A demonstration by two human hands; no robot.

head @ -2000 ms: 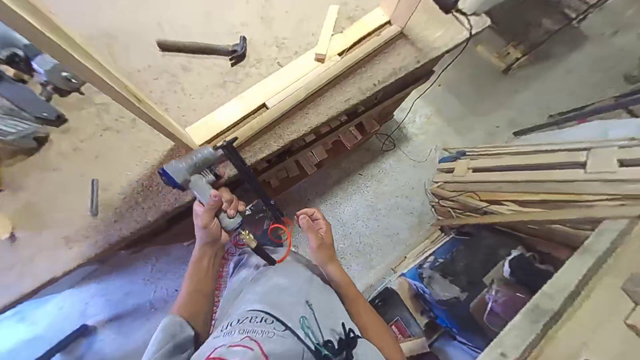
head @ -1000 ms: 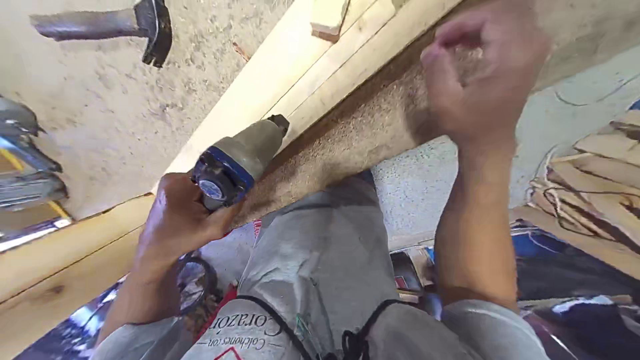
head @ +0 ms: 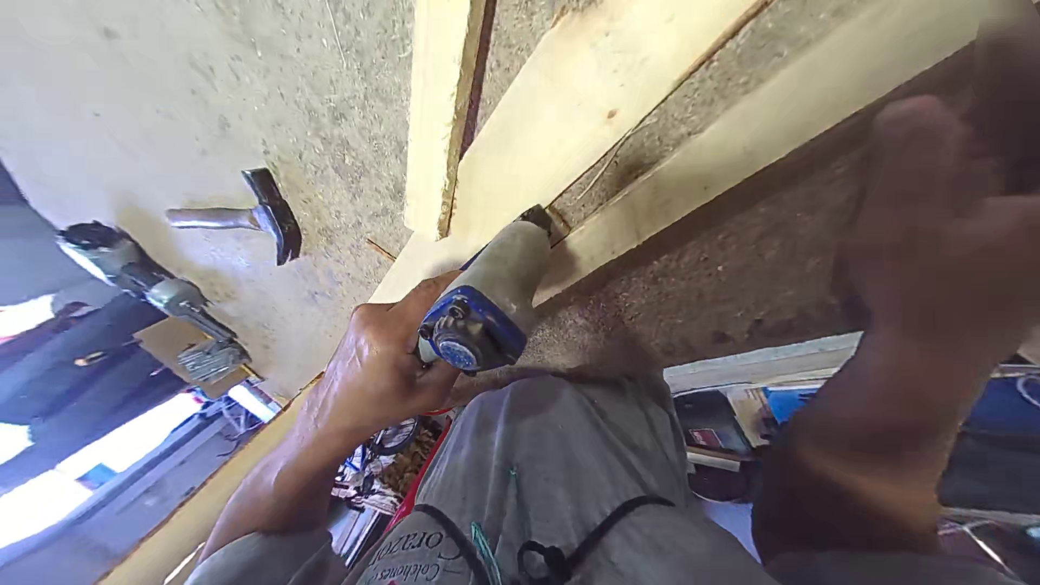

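Note:
My left hand is wrapped around the handle of a grey and blue pneumatic nail gun. The tool's dark nose rests at the joint between a wide pale board and a narrow wooden strip. At the right, my right hand is blurred over the near side of the workbench, beside the strip; whether it touches the wood cannot be told. A short wooden piece lies at an angle against the wide board.
A claw hammer lies on the workbench top at the left. Behind it are another power tool and a cardboard box with nail strips. Below the bench edge at the right sit dark boxes and wood.
My left hand has brought the nail gun from beside the bench edge onto the boards. My right hand has moved from near my body out to the right. The view is closer to the bench.

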